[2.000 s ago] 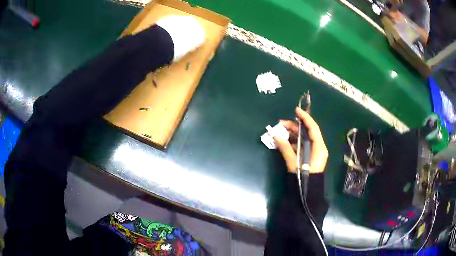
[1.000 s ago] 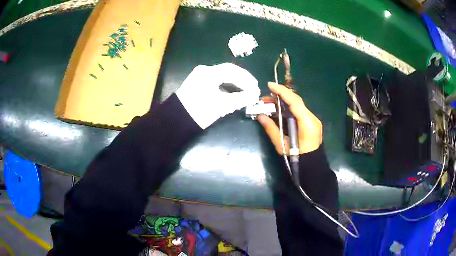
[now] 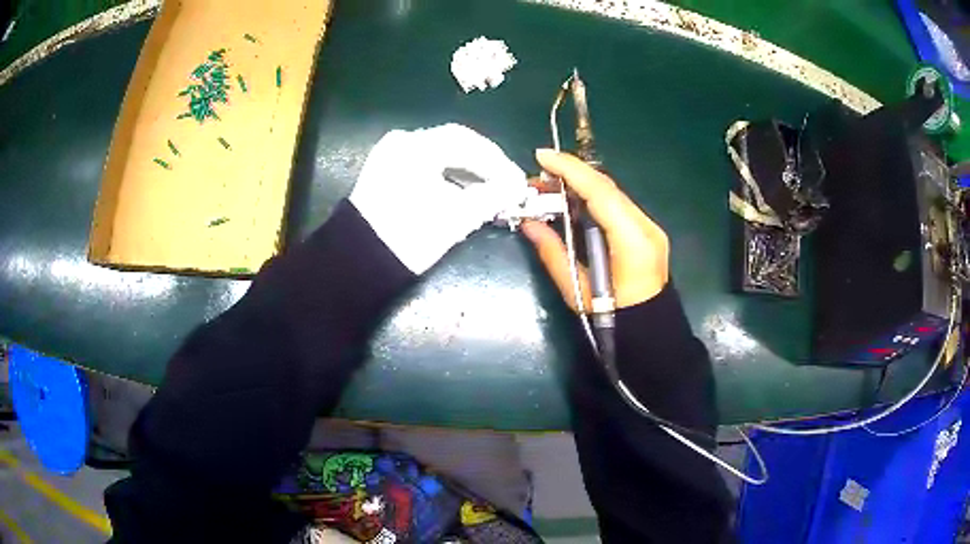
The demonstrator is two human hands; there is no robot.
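Note:
My left hand (image 3: 431, 191), in a white glove, has its fingertips at a white plastic assembly (image 3: 545, 205). My bare right hand (image 3: 617, 236) holds that assembly between thumb and fingers and also holds the soldering iron (image 3: 595, 250). The iron's metal tip points up and away, clear of the assembly, with a pale feed tube beside it. Whether a green component is between my gloved fingertips is hidden. A second white assembly (image 3: 482, 64) lies on the dark green bench beyond my hands. The cardboard tray (image 3: 239, 202) at left holds a heap of small green components (image 3: 206, 87) and several loose ones.
At right stand the black soldering station (image 3: 867, 234) with red lights and the iron stand with a small metal tray (image 3: 770, 260). A green spool (image 3: 936, 101) is behind. The cable loops near the bench's front edge. A blue bin (image 3: 851, 473) stands below right.
My left hand has come from the cardboard tray to the white assembly at my right hand. The view has shifted, and the iron stays in my right hand.

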